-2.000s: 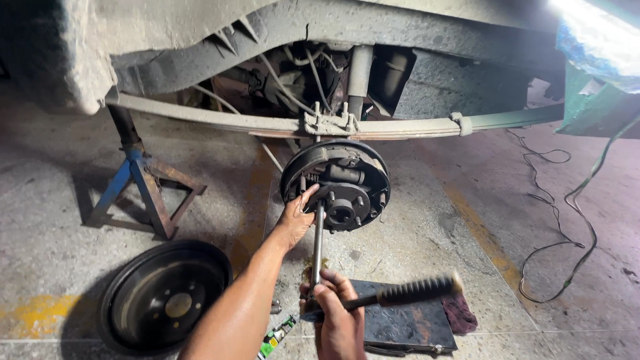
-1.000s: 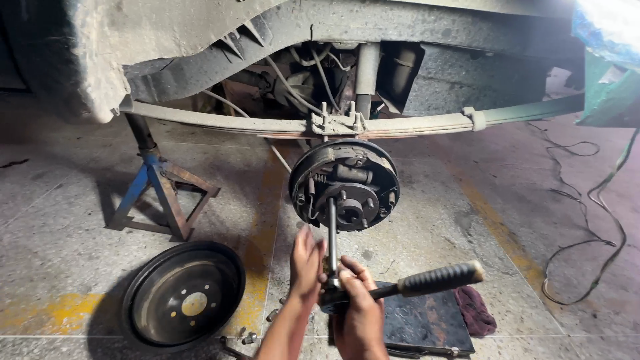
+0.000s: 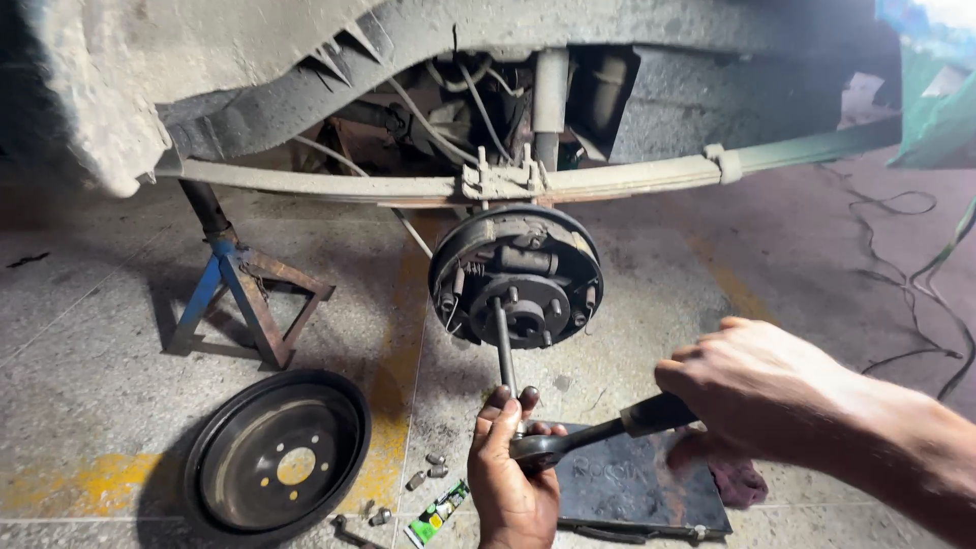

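Note:
My left hand (image 3: 512, 473) is closed around the ratchet's head and the lower end of a long steel extension bar (image 3: 505, 347). The bar's far end reaches into the wheel hub flange (image 3: 499, 293) of an exposed drum brake assembly (image 3: 518, 267); what it seats on is hidden. My right hand (image 3: 724, 389) grips the dark handle of the ratchet wrench (image 3: 595, 435), which points to the right. Brake shoes, a spring and a wheel cylinder show behind the flange with its studs.
A removed brake drum (image 3: 278, 457) lies lower left, with lug nuts (image 3: 436, 465) and a green tube (image 3: 436, 515) beside it. A blue jack stand (image 3: 244, 297), a leaf spring (image 3: 625, 183) overhead, a dark tool case (image 3: 640, 488), a cloth (image 3: 740, 484) and cables (image 3: 907, 282) surround the work.
My left hand has gone from near the hub down to the ratchet's head. My right hand has moved from the ratchet's head to its handle.

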